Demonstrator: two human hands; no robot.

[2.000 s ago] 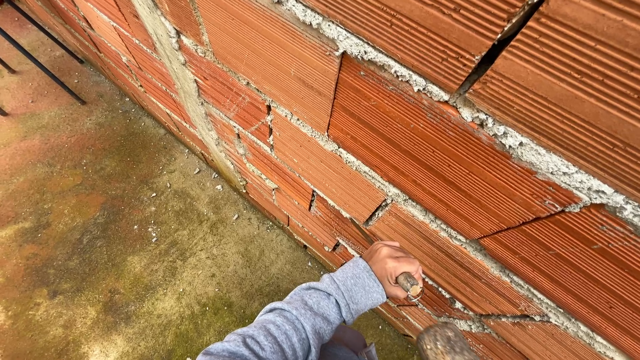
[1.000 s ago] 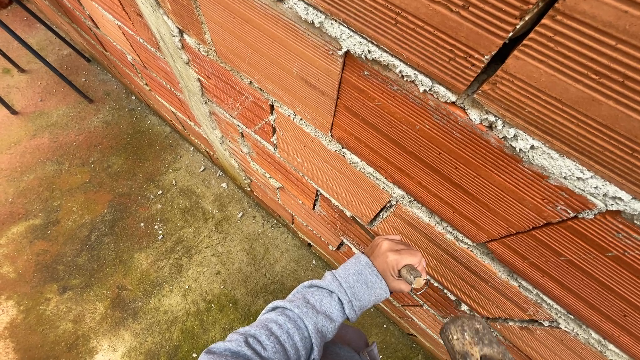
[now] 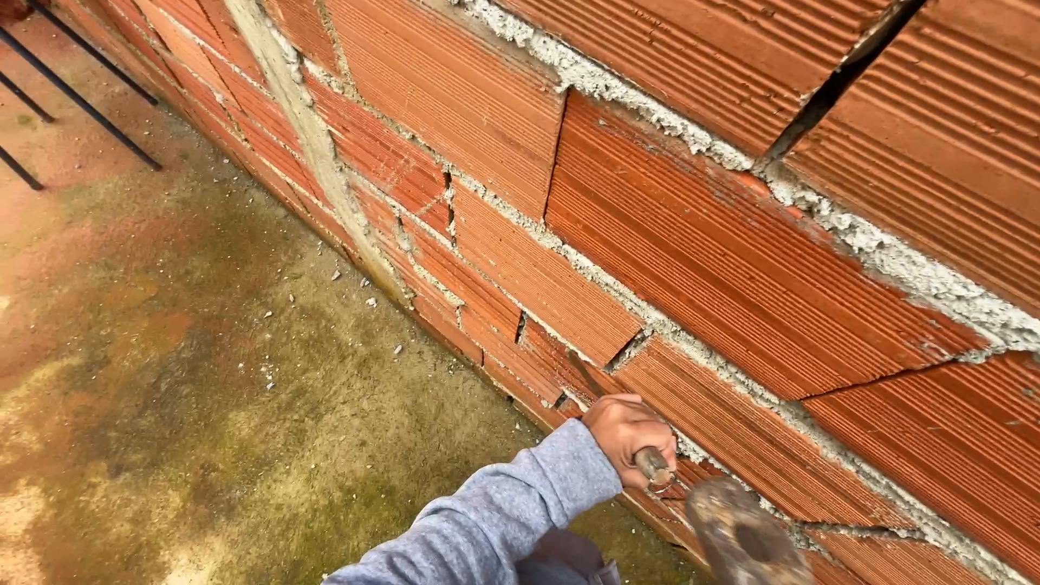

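Observation:
My left hand (image 3: 630, 439), in a grey sleeve, is closed around a metal chisel (image 3: 655, 465). The chisel's blunt end faces me, and its thin far part lies close to the ribbed hollow-clay-brick wall (image 3: 552, 280), low down. Just right of that end is a worn, blurred hammer head (image 3: 743, 532) at the bottom edge, apart from the chisel. The hammer's handle and my right hand are out of view. Rough grey mortar joints (image 3: 585, 268) run between the bricks.
A mossy, stained concrete floor (image 3: 268, 439) runs along the wall's foot, with small mortar crumbs (image 3: 371, 302) on it. Several dark metal bars (image 3: 81, 106) reach in at the upper left. A vertical mortar strip (image 3: 313, 150) crosses the wall. Dark gaps show between some bricks.
The hammer head has shifted slightly relative to the chisel's end. My left hand stays closed on the chisel at about the same part of the wall.

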